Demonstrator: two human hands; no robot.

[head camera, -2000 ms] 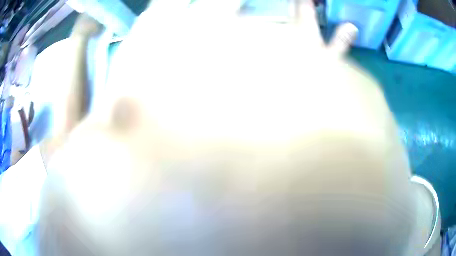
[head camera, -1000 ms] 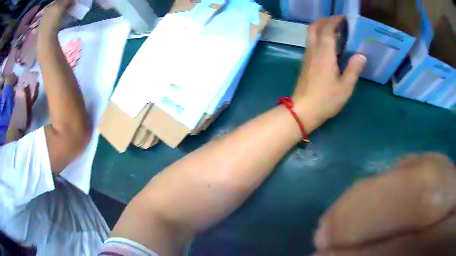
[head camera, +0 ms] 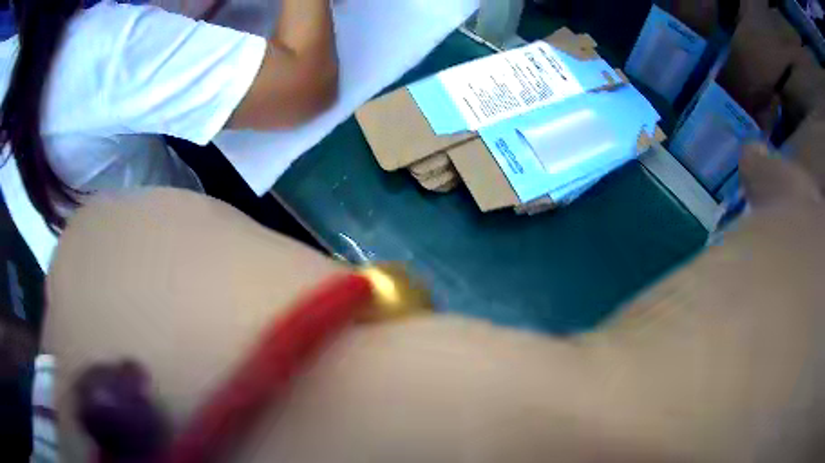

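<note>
My left hand [head camera: 669,371] is very close to the camera, large and blurred across the lower right. Its wrist wears a red cord with a gold bead. A finger or thumb rises near the right edge; the other fingers cannot be made out, nor whether they hold anything. I cannot make out my right hand. A stack of flat cartons [head camera: 565,136], light blue and white with brown flaps, lies on the dark green bench beyond my arm. Erected cartons [head camera: 715,134] stand at the upper right, partly cut off or hidden.
A person in a white short-sleeved top [head camera: 154,68] is at the left, with an arm over a white sheet [head camera: 389,45]. A pale metal rail [head camera: 683,185] runs beside the flat cartons. A pale post [head camera: 497,20] stands at the top.
The view has swung, so the flat cartons now appear further right. My left wrist is much nearer the camera. The dark object by my left hand and the blurred shape at lower right no longer show.
</note>
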